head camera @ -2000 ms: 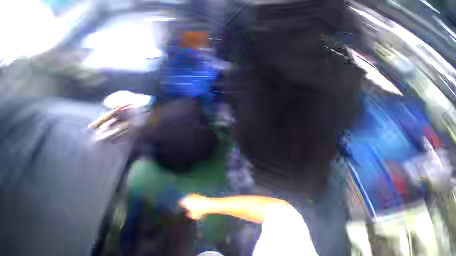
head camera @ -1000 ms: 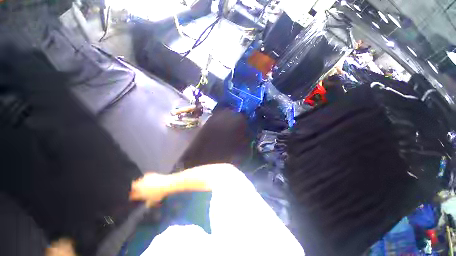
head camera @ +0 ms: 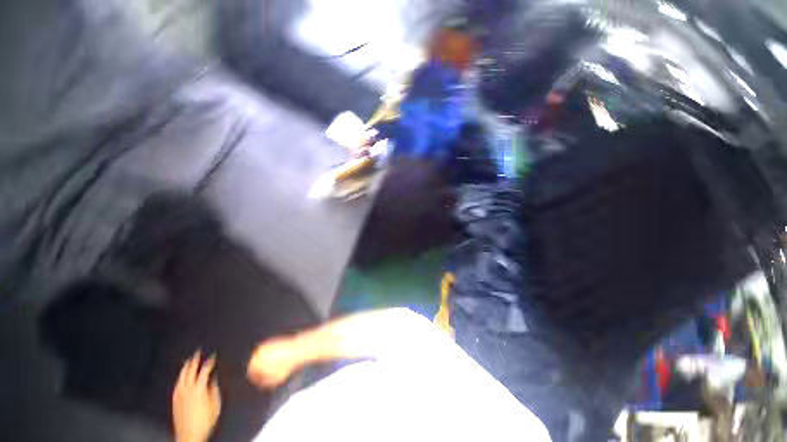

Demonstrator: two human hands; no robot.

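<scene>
Black trousers point(head camera: 224, 276) lie on the grey table cover point(head camera: 276, 190) at the left and front, blurred. My left hand point(head camera: 197, 399) is at the bottom edge, over the black cloth, with its fingers apart and nothing seen in it. My right hand point(head camera: 274, 361) is just to its right, at the cloth's near side. It is blurred and its fingers look curled; whether it grips cloth cannot be told. The steam iron point(head camera: 349, 179) is parked at the table's right end, beside a white card point(head camera: 347, 129).
A large mass of black trousers point(head camera: 639, 233) stands to the right. A blue bundle point(head camera: 427, 112) with an orange thing point(head camera: 453, 47) is beyond the iron. Grey creased garments point(head camera: 95, 129) lie at the table's far left. Green floor point(head camera: 393, 285) shows beside the table.
The view has swung from the iron side back over the table. Since one second ago, the black trousers lie lower, and my left hand has come further into view beside my right.
</scene>
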